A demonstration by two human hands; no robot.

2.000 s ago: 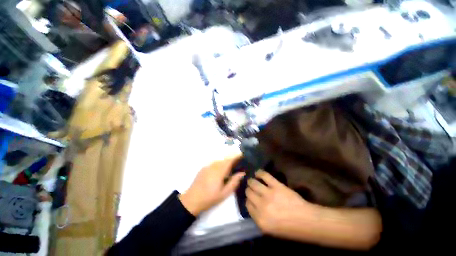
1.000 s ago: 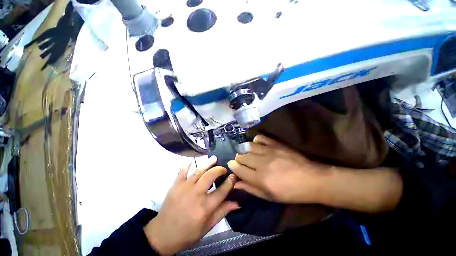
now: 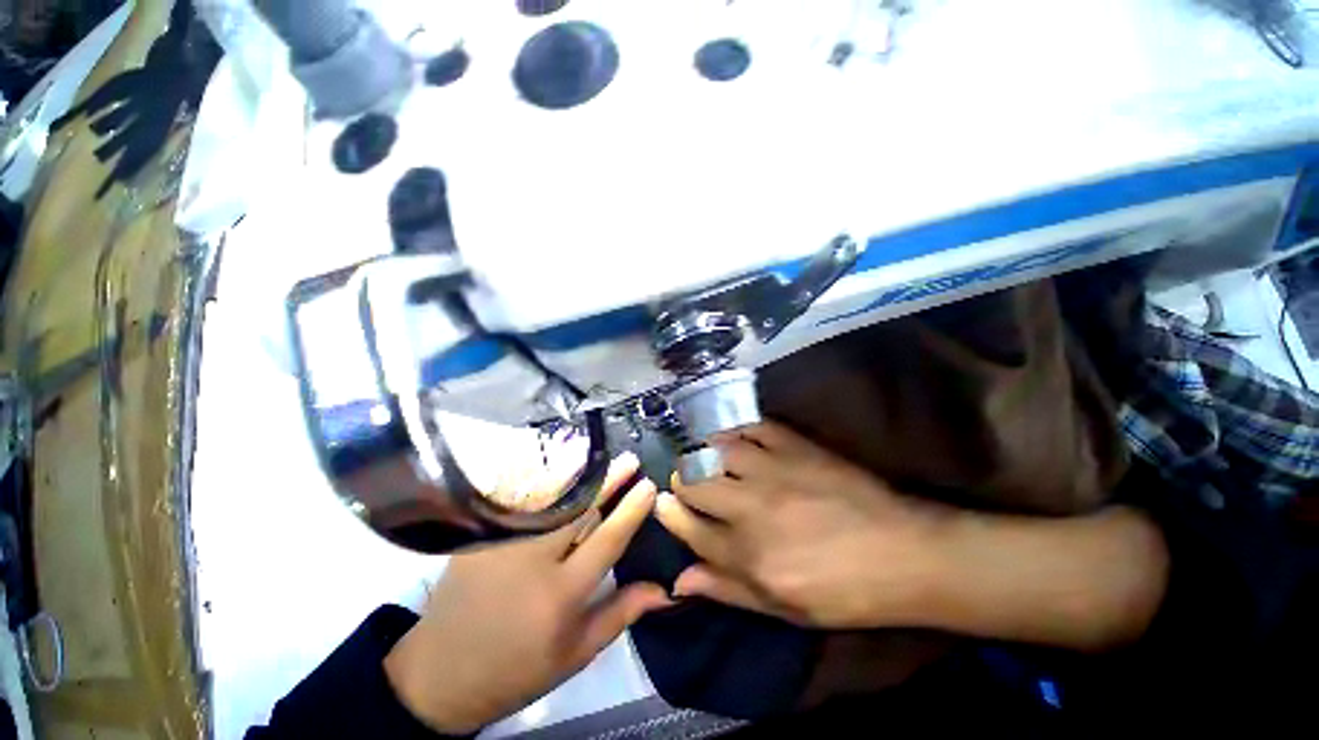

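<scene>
A black band (image 3: 651, 538) runs under the left end of the white sewing machine (image 3: 868, 159). My left hand (image 3: 506, 622) lies flat at its left side, fingertips on the band below the needle area, partly behind the shiny curved guard (image 3: 383, 419). My right hand (image 3: 810, 535) presses on the band's right side with bent fingers close to the round metal tension knob (image 3: 716, 405). Brown fabric (image 3: 940, 390) is bunched behind and right of my right hand. The needle and presser foot are hard to make out.
Plaid fabric (image 3: 1230, 398) hangs at the right, beyond the brown cloth. A taped cardboard-covered surface (image 3: 109, 477) lies at the far left, with a black glove (image 3: 145, 94) on its upper part. The machine head blocks the space above my hands.
The view has come closer to the machine, so its head and guard look larger and lower. Both hands stay on the band, with my left fingertips now partly nearer the guard.
</scene>
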